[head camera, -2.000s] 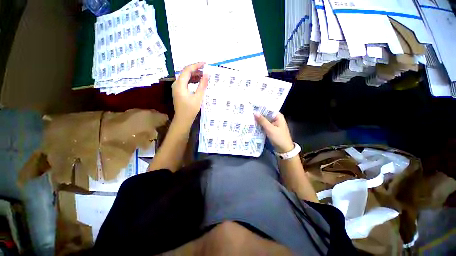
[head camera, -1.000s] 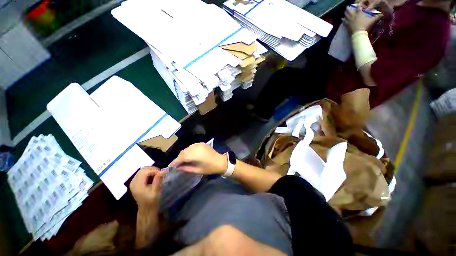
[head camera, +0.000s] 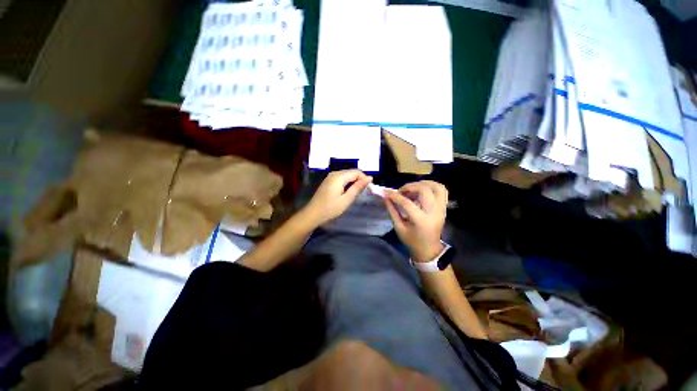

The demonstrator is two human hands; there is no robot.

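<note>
My left hand (head camera: 338, 195) and my right hand (head camera: 420, 216) meet above my lap. A small white piece (head camera: 377, 189), which looks like a label or strip, is pinched between the fingertips of both. Behind and below them a pale sheet (head camera: 359, 220) lies blurred on my lap; its print is hard to make out. Just beyond the hands a flat white box (head camera: 382, 84) with a blue stripe lies on the green table, its notched flaps and a brown flap toward me.
Fanned label sheets (head camera: 248, 65) lie left of the box. A thick stack of flat boxes (head camera: 611, 76) stands at right, overhanging the table edge. Brown kraft paper (head camera: 145, 191) covers boxes at lower left. A container of crumpled brown paper and white strips (head camera: 550, 328) is at lower right.
The view swung right, then back. Two seconds ago both hands held a printed label sheet; now they pinch a small white piece. The flat box's flaps now show clearly beyond the hands.
</note>
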